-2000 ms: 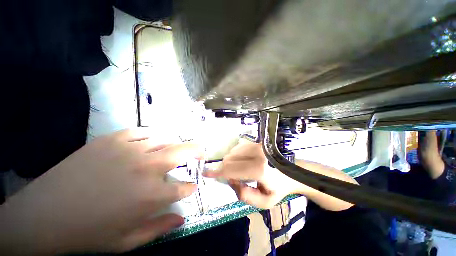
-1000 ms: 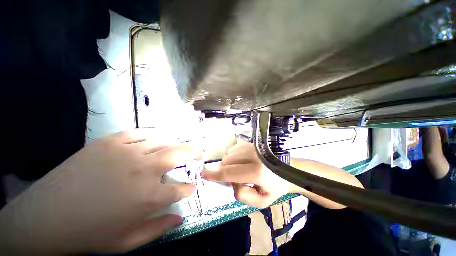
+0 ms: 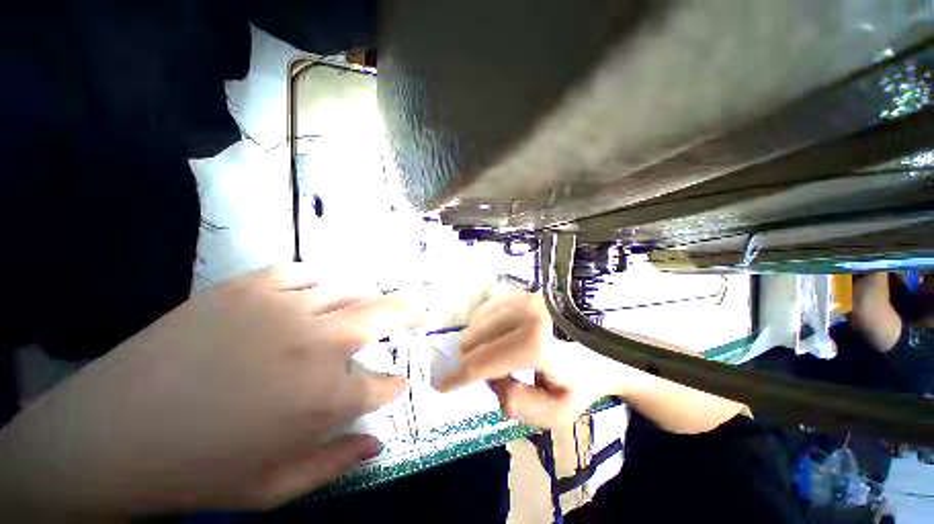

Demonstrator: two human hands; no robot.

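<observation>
My left hand (image 3: 246, 384) lies palm down on the white machine table (image 3: 230, 205), fingers spread towards the middle. My right hand (image 3: 512, 358) is just right of its fingertips, fingers bent, below the presser foot area. Fine dark lines (image 3: 412, 394) run down the table between the hands. Glare hides whether they are thread or the edge of a pale piece, and whether the right fingertips hold anything. The slide plate (image 3: 333, 154) has a dark outline. A black fabric panel (image 3: 92, 184) lies at the far left.
The large machine head (image 3: 614, 113) fills the upper right. A curved guard bar (image 3: 707, 389) crosses in front of my right forearm. The table's green edge (image 3: 451, 435) runs along the bottom. Another person's arm (image 3: 876, 312) shows at the far right, beyond a clear plastic item (image 3: 814, 312).
My right hand's fingers have drawn slightly away from the left fingertips and point lower. The left hand keeps its pose. The whole view has shifted slightly.
</observation>
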